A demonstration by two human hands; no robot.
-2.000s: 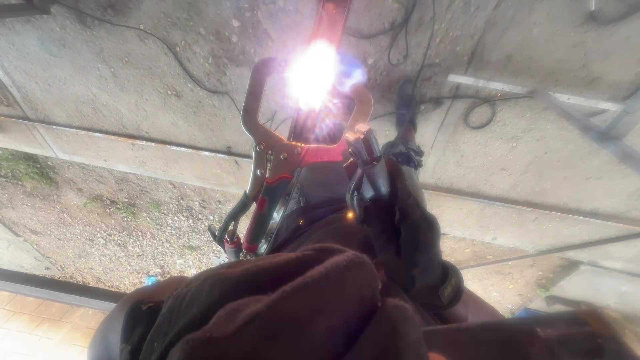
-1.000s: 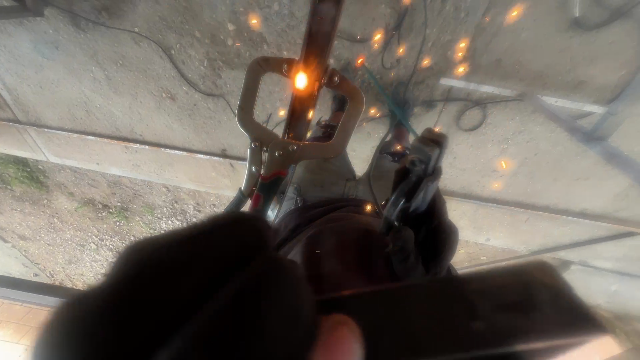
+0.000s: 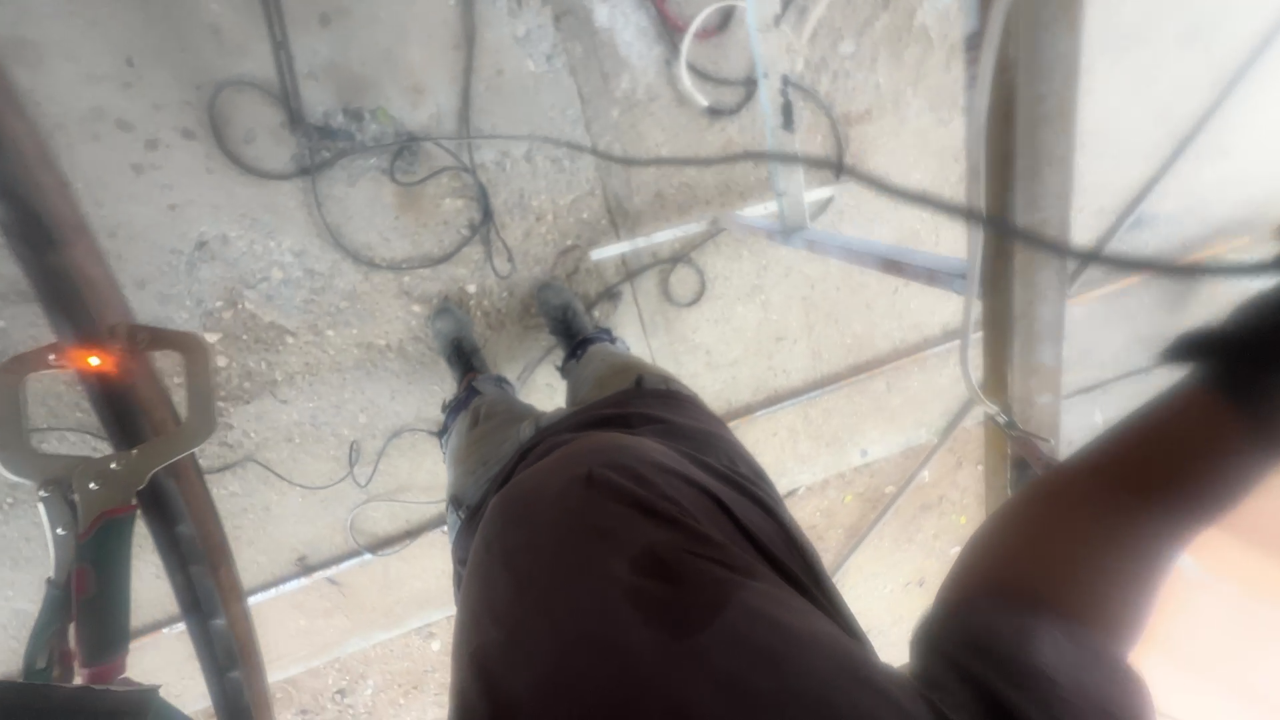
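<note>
At the left, a locking C-clamp (image 3: 115, 475) with green and red handles grips a long, rust-brown metal bar (image 3: 185, 520). An orange weld spot (image 3: 93, 360) glows where the clamp's jaw meets the bar. My right hand (image 3: 1235, 350), in a dark glove, is partly cut off by the right edge; whether it holds anything cannot be told. A dark shape lies in the bottom left corner below the clamp handles; whether it is my left hand is unclear.
Black cables (image 3: 640, 158) cross and loop over the rough concrete floor. An upright metal post (image 3: 1035, 230) stands at the right, joined by a low metal crosspiece (image 3: 860, 255). My boots (image 3: 460, 340) are on the ground below my dark apron (image 3: 640, 520).
The bright arc and flying sparks are gone; a small orange glow remains on the bar. My right hand has moved out to the right, away from the clamp. The view has swung right.
</note>
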